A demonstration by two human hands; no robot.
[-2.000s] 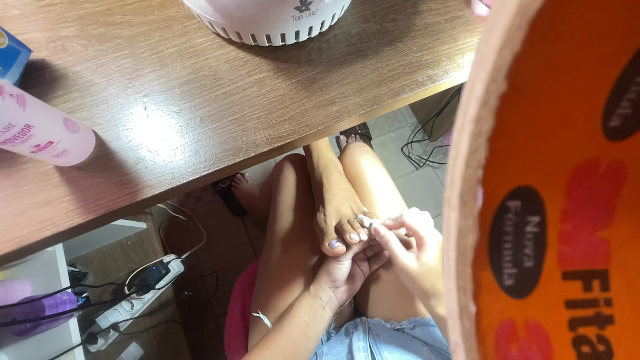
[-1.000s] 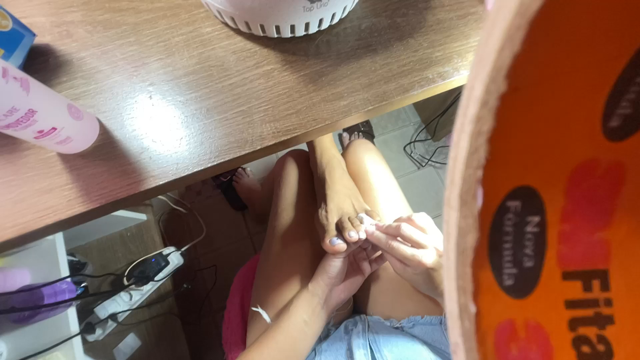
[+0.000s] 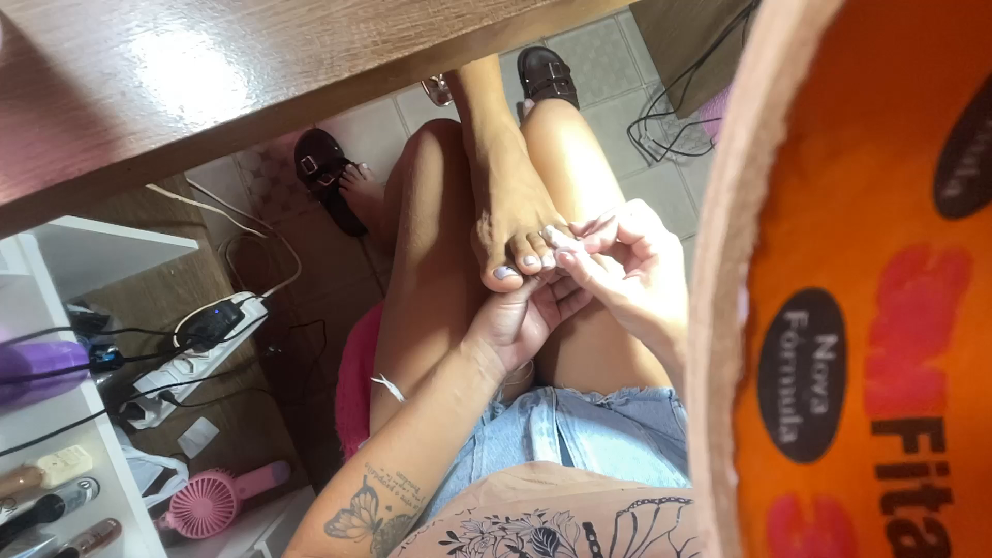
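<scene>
Another person's bare foot (image 3: 508, 178), its toenails coated light, reaches from under the table between my thighs. My left hand (image 3: 527, 318) is under the toes, palm up, fingers curled beneath them and touching the foot. At the smaller toes is my right hand (image 3: 628, 256), its thumb and fingertips pinched around a small white piece, perhaps cotton or tissue (image 3: 559, 239), pressed at the toes. The smallest toes are partly hidden by it. A white scrap (image 3: 388, 387) lies on my left thigh.
A wooden tabletop (image 3: 310, 70) crosses above the foot. At left are a white shelf (image 3: 85, 372) with bottles, a power strip (image 3: 198, 360) with cables, and a pink handheld fan (image 3: 205, 500). A large roll of printed tape (image 3: 717, 279) blocks the right side. Cables (image 3: 659, 124) lie on the floor.
The view has tilted down and come closer to my lap. My right hand stays at the smaller toes, and my left hand stays under the foot.
</scene>
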